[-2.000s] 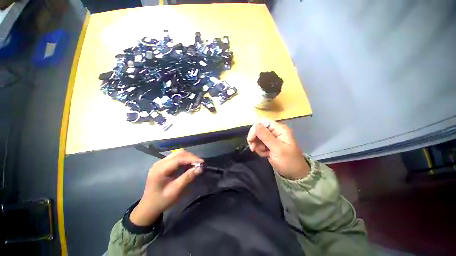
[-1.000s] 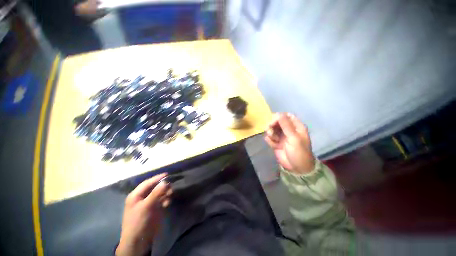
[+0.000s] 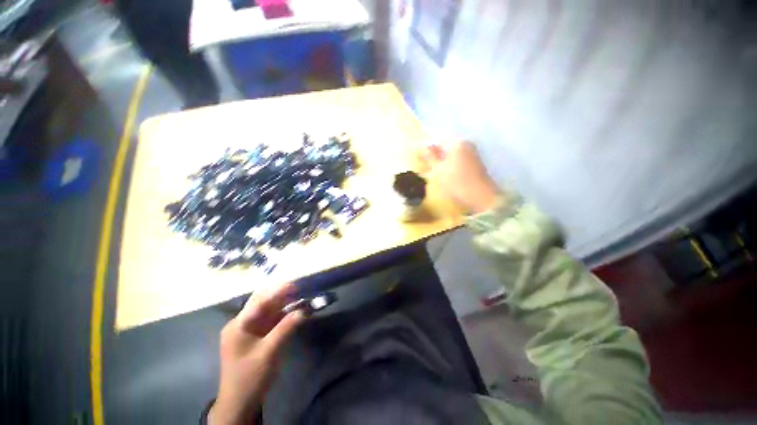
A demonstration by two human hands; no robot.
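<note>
My left hand [image 3: 259, 344] is shut on a small black key fob [image 3: 316, 302] with a shiny glint, above my dark-covered lap [image 3: 390, 357]. My right hand [image 3: 465, 178] is blurred, over the table's right edge, just right of the jar; whether it holds the thin applicator cannot be seen. The jar [image 3: 410, 204], small and pale with a lumpy black top, stands near the table's right edge. A pile of black fobs [image 3: 266, 199] with silver and pale flecks lies mid-table, blurred.
The light wood-coloured table [image 3: 166, 290] is in front of me. A pale sheet-like partition [image 3: 598, 124] is at the right. A person in dark clothes [image 3: 170, 41] stands at the upper left by a white-topped table [image 3: 274, 30]. A blue container [image 3: 73, 168] is at the left.
My right hand has moved from above my lap up and forward beside the jar. My left hand has moved slightly left and down, still gripping the fob. The view has tilted up, showing a person behind.
</note>
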